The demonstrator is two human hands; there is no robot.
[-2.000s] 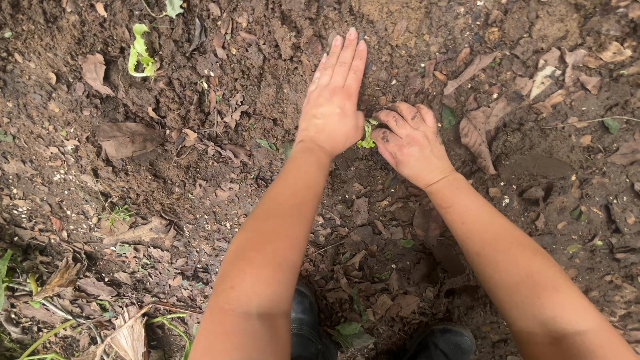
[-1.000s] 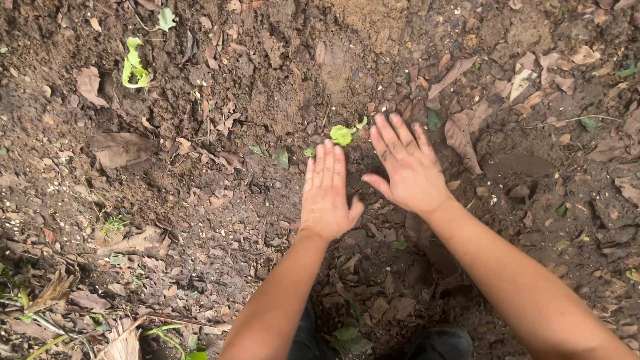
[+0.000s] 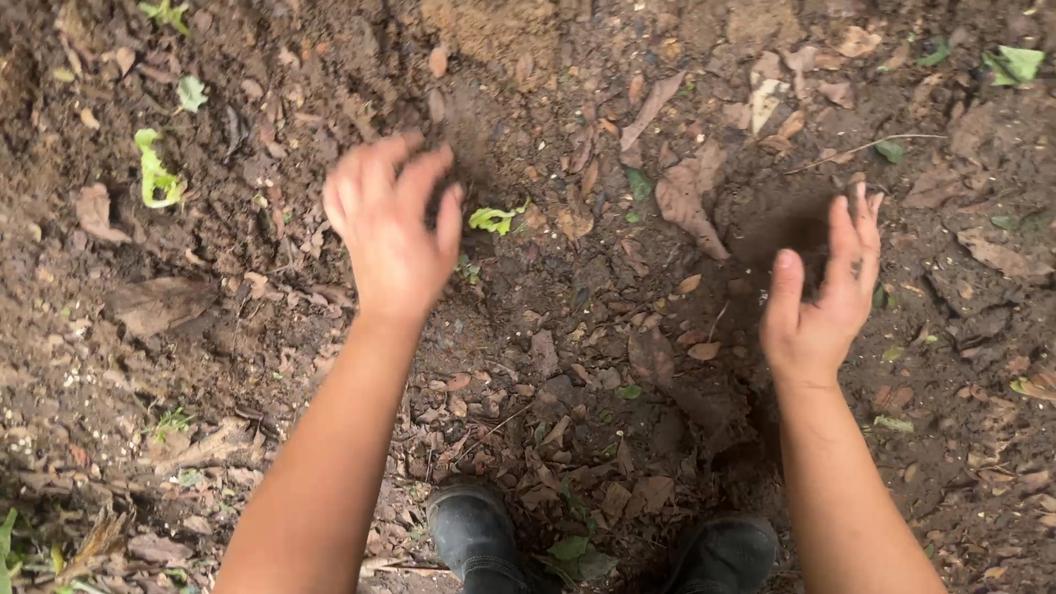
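Note:
My left hand (image 3: 394, 219), blurred, is over the brown soil with its fingers apart and slightly curled; I see nothing held in it. Just to its right a small light-green seedling (image 3: 497, 218) stands in the soil. My right hand (image 3: 825, 285) is farther right, thumb and fingers spread, with dirt on the fingers. It is beside a dark hollow in the soil (image 3: 780, 227), and nothing shows in its grasp. Another light-green leafy seedling (image 3: 157, 172) lies low on the ground left of my left hand.
Dry brown leaves (image 3: 689, 198) and twigs litter the soil. A large dead leaf (image 3: 161, 305) lies at the left. Two dark boots (image 3: 472, 528) stand at the bottom. More green leaves show at the upper left and the upper right (image 3: 1015, 64).
My hands, close together around the middle seedling before, have moved apart: the left one to its left side, the right one far right to the hollow.

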